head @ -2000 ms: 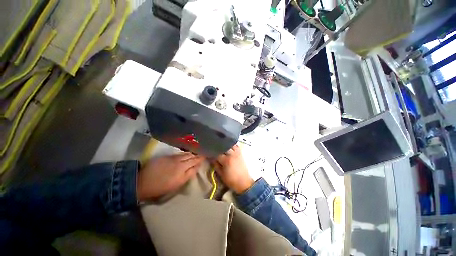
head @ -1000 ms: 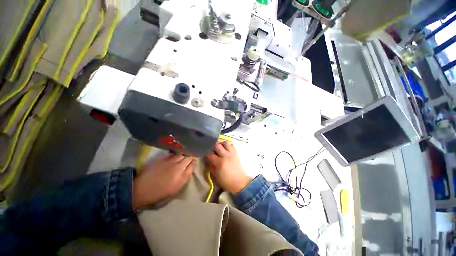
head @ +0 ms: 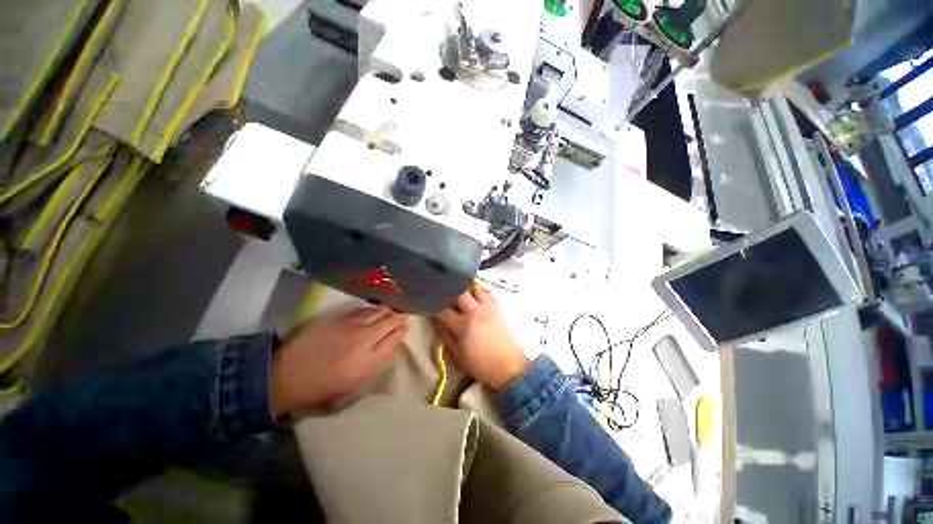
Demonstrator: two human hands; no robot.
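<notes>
A beige garment piece (head: 394, 461) hangs over the table's front edge, its lower part in an open rolled shape. A yellow binding strip (head: 441, 375) runs up it between my hands. My left hand (head: 343, 353) lies flat on the cloth, fingertips at the machine's grey end cover. My right hand (head: 479, 333) rests on the cloth's right side, fingers bent, tips partly behind the cover. I cannot tell if either hand grips the cloth. The white sewing machine head (head: 384, 246) hides the needle area.
A bundle of beige pieces with yellow edges (head: 133, 82) is at the left. A black cord (head: 606, 374), grey strips (head: 675, 366) and a yellow flat piece (head: 704, 421) lie right of my right hand. A control screen (head: 759, 281) stands further right. Green thread cones (head: 673, 26) are behind.
The view has shifted back and forth slightly. Both hands stay on the cloth by the grey cover; since one second ago, less yellow shows beyond my right fingertips.
</notes>
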